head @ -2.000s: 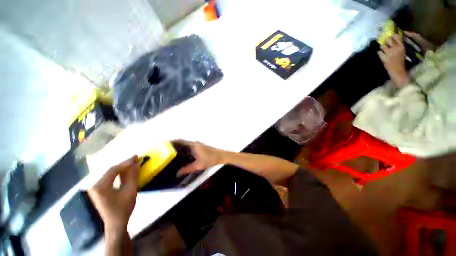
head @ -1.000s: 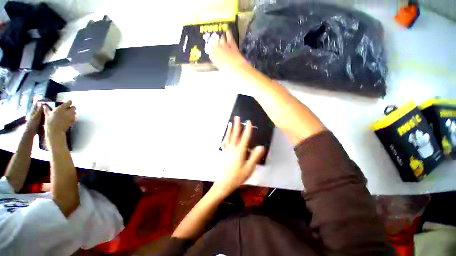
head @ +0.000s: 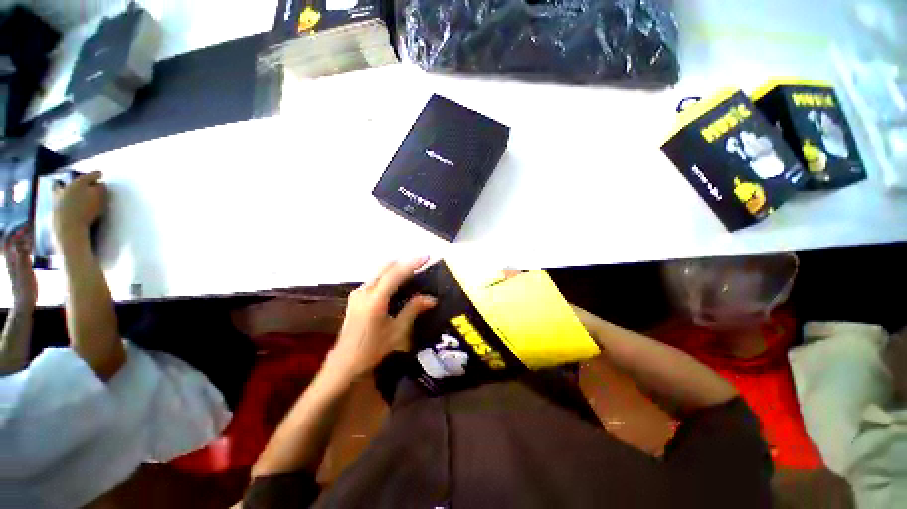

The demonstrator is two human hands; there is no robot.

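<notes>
An outer carton (head: 448, 343), black with yellow "MUSIC" print and a white earbuds picture, is held at my lap, below the table's front edge. Its yellow flaps (head: 542, 316) stick out to the right. My left hand (head: 373, 318) grips the carton's left end, thumb on the printed face. My right hand (head: 512, 273) is mostly hidden behind the yellow flaps; only a fingertip and the forearm show. A plain black inner box (head: 443, 167) with small pale lettering lies on the white table in front of me.
Two finished boxes (head: 738, 159) are at the right, one with a black loop visible. A stack of flat outer cartons (head: 333, 50) and a bag of black items (head: 542, 40) are at the back. A neighbour's hands (head: 78, 204) work at the left, near a greyish box stack (head: 111, 62).
My right hand has left the stack; an outer carton is now held at my lap. My left hand has let go of the inner box, which stays on the table. The view has shifted.
</notes>
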